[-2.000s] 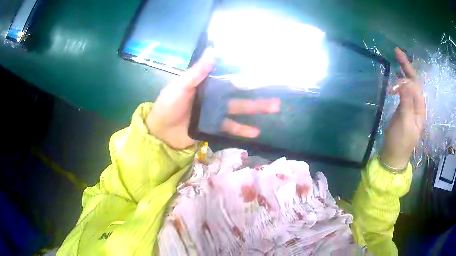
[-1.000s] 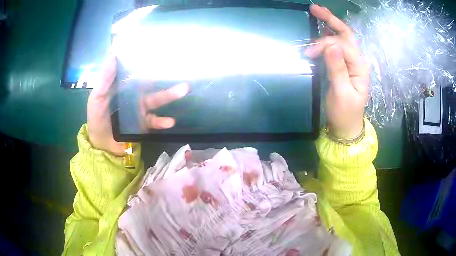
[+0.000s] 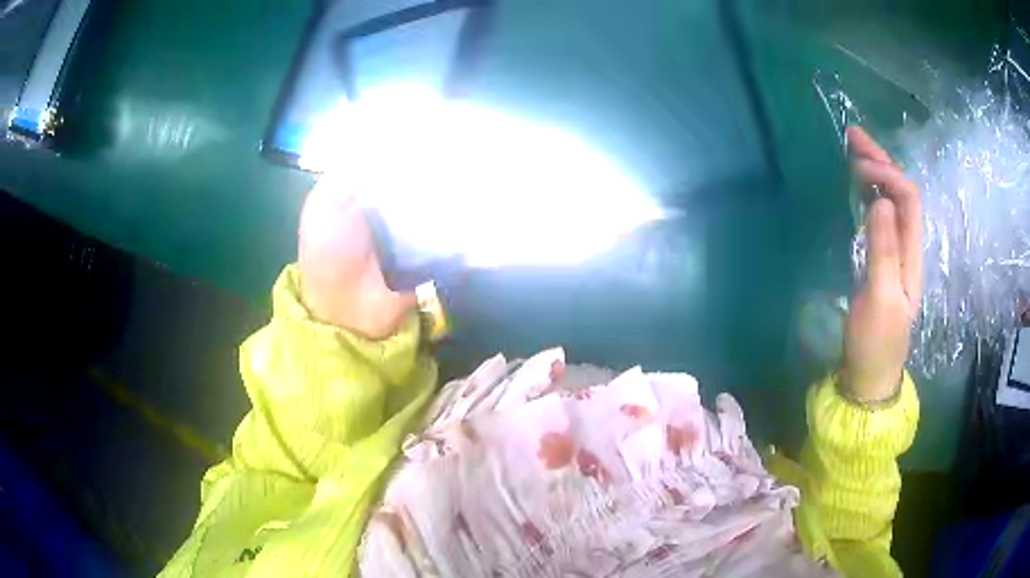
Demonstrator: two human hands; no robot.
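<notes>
My left hand holds the left edge of the see-through touch panel, which is tilted and blurred. Strong white glare covers much of the panel and hides part of my fingers. An orange-gold flex cable shows beside my left wrist. My right hand is raised at the right, apart from the panel, fingers close together. Thin clear film streaks show at its fingertips; whether it grips them I cannot tell.
A large tangled clear film pile lies right of my right hand. A dark-bordered panel stack lies behind the held panel's left side. Another panel lies far left on the green bench. A white part shows at far right.
The panel has tilted, its glare has spread, and its lower edge no longer shows clearly. My right hand has moved away from its right edge. The whole view has shifted.
</notes>
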